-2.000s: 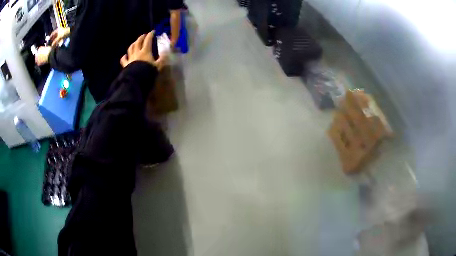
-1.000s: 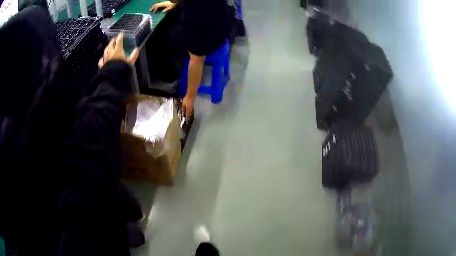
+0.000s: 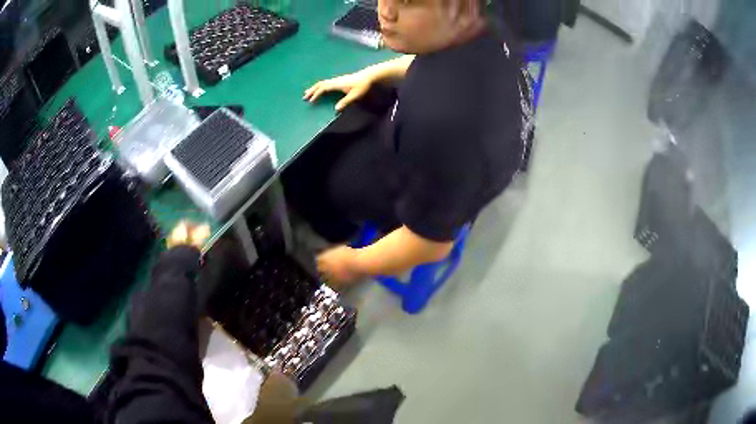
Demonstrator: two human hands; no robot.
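My left hand (image 3: 189,234), small and blurred at the end of a black sleeve, is at the green bench's front edge, beside the gridded small-part tray. I cannot tell whether its fingers are closed. The clear-sided small-part tray (image 3: 214,149) has a dense dark grid on top. A translucent box (image 3: 156,137) sits just behind it. A tall stack of black blister trays (image 3: 91,240) stands left of my hand. My right hand is not in view.
A person in a black shirt (image 3: 464,124) sits on a blue stool (image 3: 410,290), one hand on the green mat (image 3: 307,50). Below are a filled blister tray (image 3: 311,331) and a carton with white plastic (image 3: 232,377). Dark stacks (image 3: 663,331) stand right; white posts (image 3: 133,50) rise from the bench.
My view has moved closer to the seated person and the bench. My left hand, earlier raised in front of the gridded tray, is now lower at the bench edge. The person's face has come into view.
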